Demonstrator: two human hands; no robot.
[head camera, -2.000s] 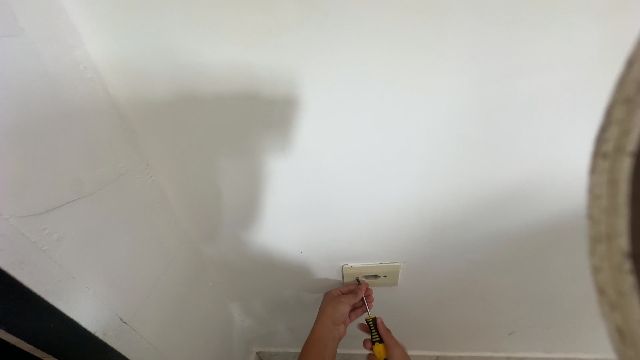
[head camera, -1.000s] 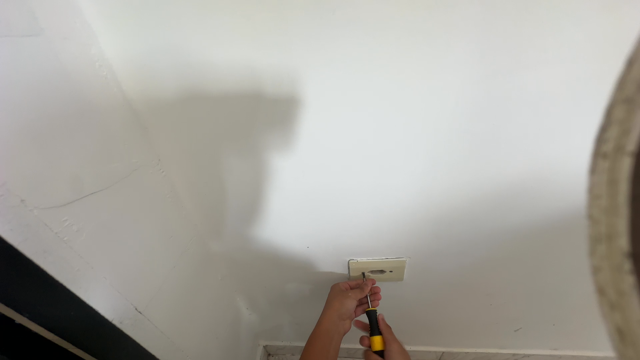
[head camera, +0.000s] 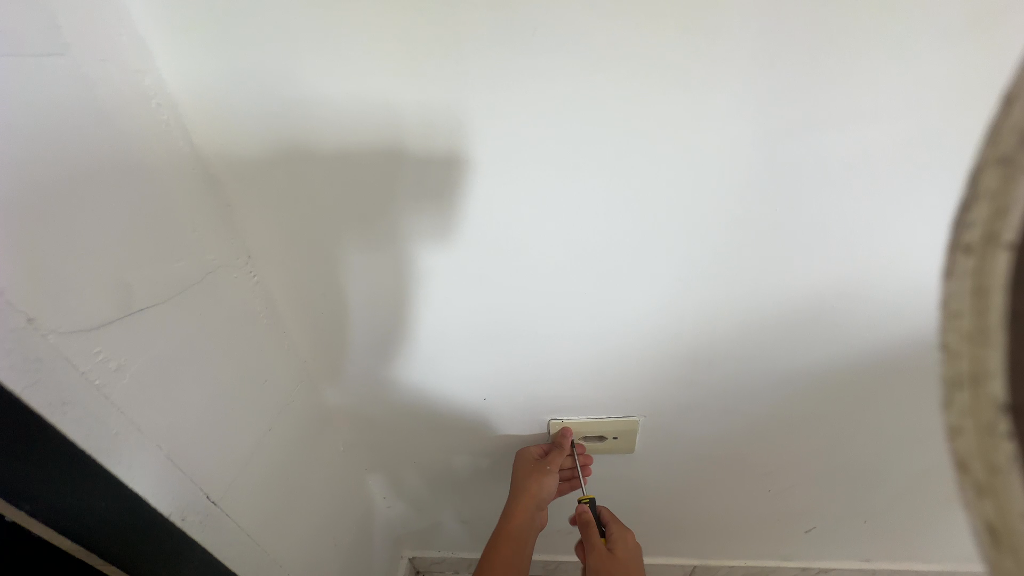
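Note:
A cream outlet cover plate (head camera: 624, 440) sits on the white wall, low in the head view, with a socket opening at its middle and a small hole to the right. My right hand (head camera: 612, 548) grips the black and yellow handle of a screwdriver (head camera: 581, 477) below the plate. The metal shaft points up, its tip at the plate just left of the socket opening. My left hand (head camera: 546, 472) is at the plate's left end, thumb against its face and fingers curled beside the shaft. Whether those fingers pinch the shaft is unclear.
The white wall (head camera: 680, 240) meets a cracked wall surface (head camera: 160, 344) at the left. A dark beam-like edge (head camera: 96, 496) crosses the lower left corner. Along the bottom runs a tiled skirting (head camera: 544, 566). A blurred, curved pale rim (head camera: 968, 320) stands close at the right edge.
My left thumb has moved up onto the plate's face. My right hand now covers more of the screwdriver's handle than it did a second ago.

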